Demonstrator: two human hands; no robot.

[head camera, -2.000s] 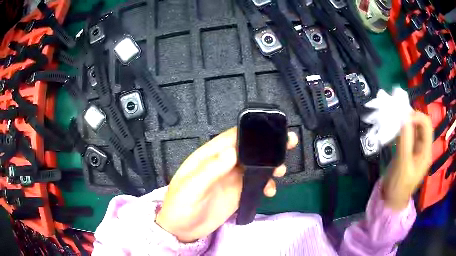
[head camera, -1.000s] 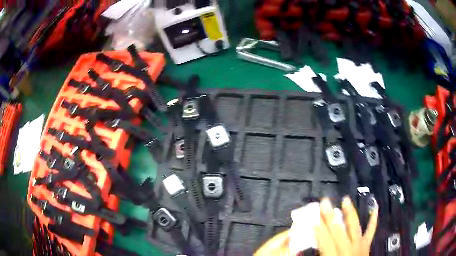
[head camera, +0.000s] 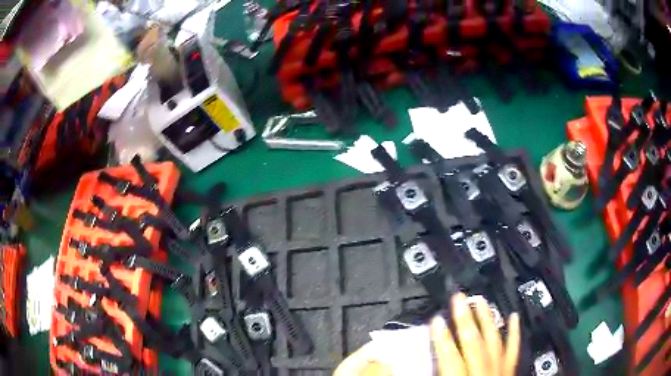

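My left hand (head camera: 364, 363) is at the bottom edge, largely cut off. A white wipe (head camera: 407, 354) lies between my hands. A dark edge of a smartwatch (head camera: 401, 324) shows above the wipe; the rest is hidden. My right hand (head camera: 474, 344) lies against the wipe's right side, its fingers extended and slightly apart. Both hands are over the lower part of the dark grey foam tray (head camera: 364, 261). Smartwatches with long black straps lie on the tray's left side and right side, including one with its round sensor window up (head camera: 420, 259).
Loaded orange-red trays stand at left (head camera: 168, 183), back (head camera: 294, 62) and right (head camera: 600, 110). A white machine (head camera: 228, 114) and a silver metal frame (head camera: 305, 141) are behind. White wipes (head camera: 452, 128) lie at the back. A squat bottle (head camera: 565, 176) stands right of the foam tray.
The view has lifted and shifted, showing more of the bench's back. My right hand, earlier at the right with the wipe, has come together with my left hand at the watch.
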